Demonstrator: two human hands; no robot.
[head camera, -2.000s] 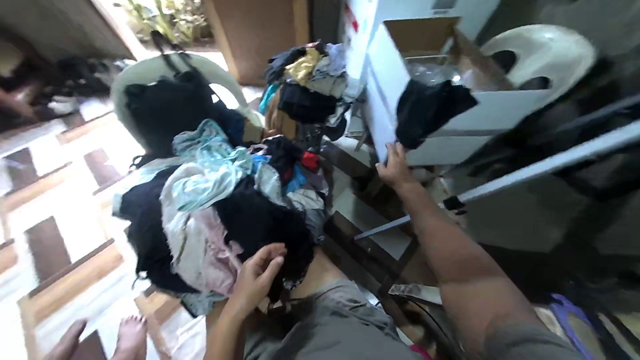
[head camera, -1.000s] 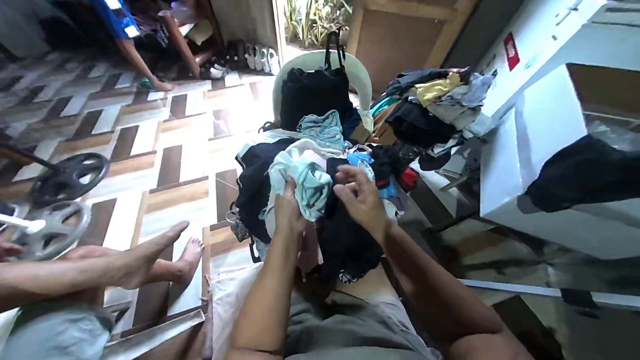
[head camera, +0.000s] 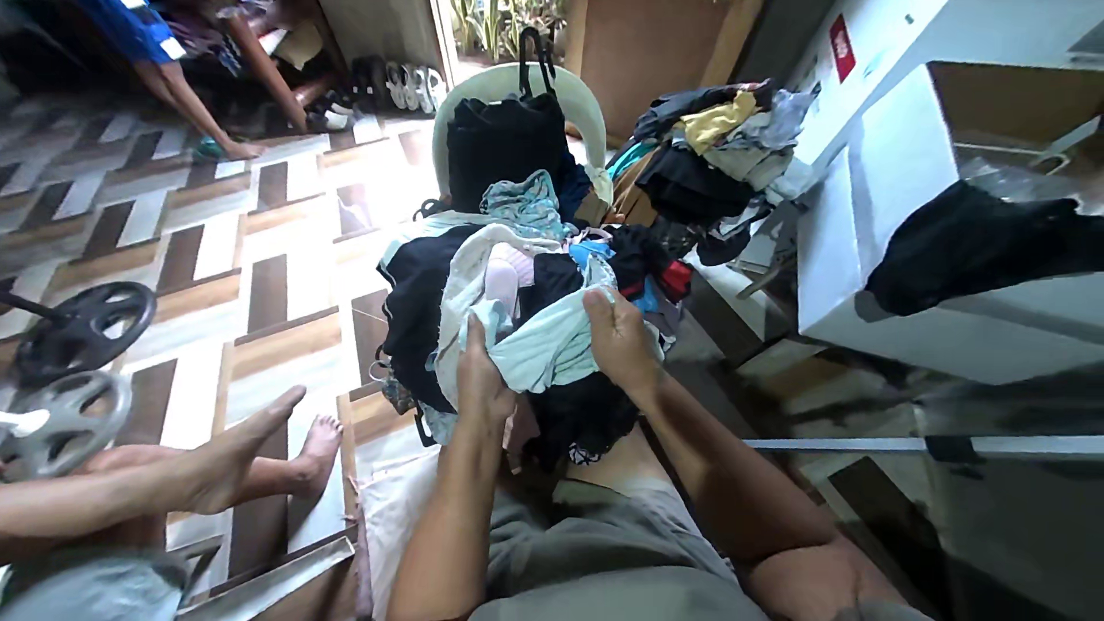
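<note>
A light mint-green cloth garment (head camera: 552, 345) is stretched between my two hands above a heap of mixed clothes. My left hand (head camera: 483, 375) grips its left end, and my right hand (head camera: 623, 341) grips its right end. The heap below holds a black garment (head camera: 427, 302), a cream cloth (head camera: 461, 293), a patterned teal cloth (head camera: 524, 203) and a red piece (head camera: 675, 280). Behind the heap, a black bag (head camera: 500, 147) rests on a pale plastic chair (head camera: 595, 116). Black cloth (head camera: 966, 250) hangs over the side of a white cardboard box (head camera: 888, 172).
A second clothes pile (head camera: 707, 164) lies behind the heap, to its right. At the lower left are another person's bare feet (head camera: 319, 444) and weight-like discs (head camera: 86, 332). Someone in blue (head camera: 142, 34) is at the upper left. A pale bar (head camera: 837, 445) crosses the lower right.
Two seconds ago my right hand was at the black cloth by the box; it has since moved left to the mint-green garment. Since one second ago, the garment has been spread between both hands.
</note>
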